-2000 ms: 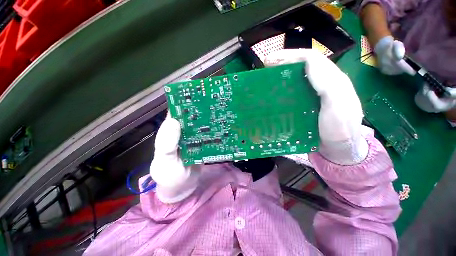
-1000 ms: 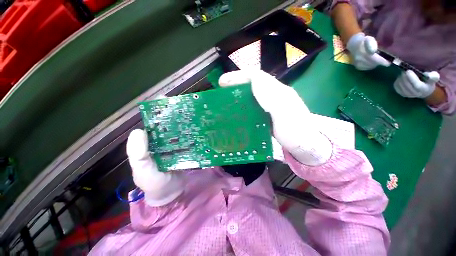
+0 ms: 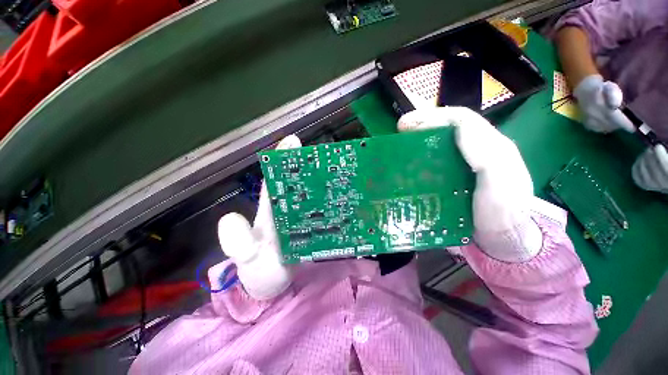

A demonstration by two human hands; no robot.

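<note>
A green circuit board (image 3: 373, 198) is held up in front of my chest, its flat side with small parts and solder joints facing me. My gloved right hand (image 3: 502, 183) grips its right edge, with fingers along the top right corner. My gloved left hand (image 3: 258, 253) is at the left edge, its thumb lifted off the board and apart from the fingers. The left fingers run up behind the edge and partly hidden; a fingertip shows above the top left corner. A blue band (image 3: 217, 277) is at my left wrist.
A black tray (image 3: 531, 77) with label sheets (image 3: 421, 82) and a dark flat object (image 3: 460, 82) stands behind the board. Other boards lie on the green belt (image 3: 190, 80) and the green table (image 3: 568, 146). A coworker's gloved hands (image 3: 599, 102) hold a dark tool at right. Red trays (image 3: 80, 36) stand upper left.
My left thumb has come off the board's left edge and the left fingers have opened. The board has shifted right in view since one second ago, along with the surroundings.
</note>
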